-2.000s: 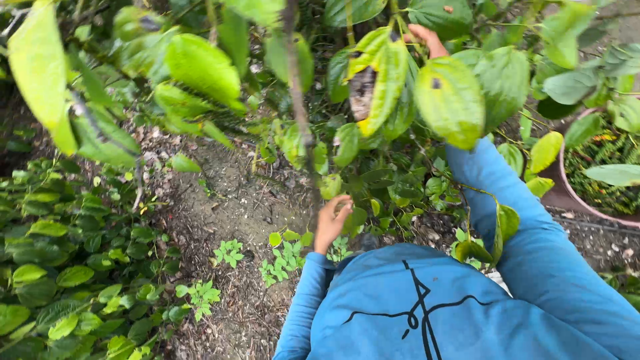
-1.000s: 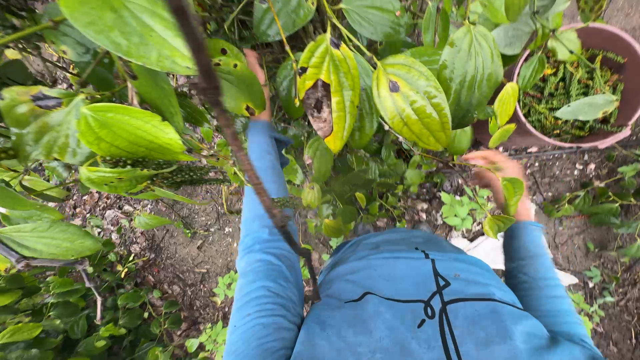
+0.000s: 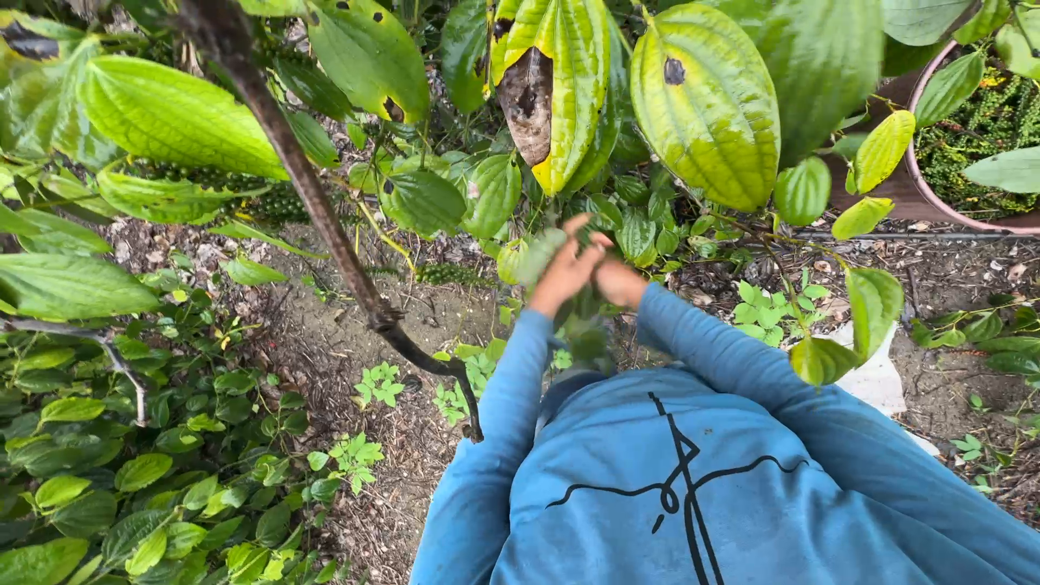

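My left hand [image 3: 566,272] and my right hand [image 3: 619,280] are close together in front of my chest, among the lower leaves of a pepper vine. Both are blurred, and whether either grips a stem or leaf cannot be told. A large yellow-green leaf with a brown dead patch [image 3: 573,97] hangs above them, beside a broad leaf with one dark spot [image 3: 705,106]. Green pepper spikes [image 3: 455,275] show left of my left hand. More green spikes [image 3: 975,150] fill a pinkish round tub [image 3: 916,166] at the upper right.
A bare brown woody stem [image 3: 313,183] slants down across the left of the view, near my left sleeve. Dense low foliage [image 3: 122,487] covers the lower left. A pale scrap [image 3: 873,378] lies on the soil to the right, near small seedlings [image 3: 764,313].
My hands, wide apart a second ago, have come together at the middle. My left hand has moved right from the upper left leaves, and my right hand has moved left from near the tub.
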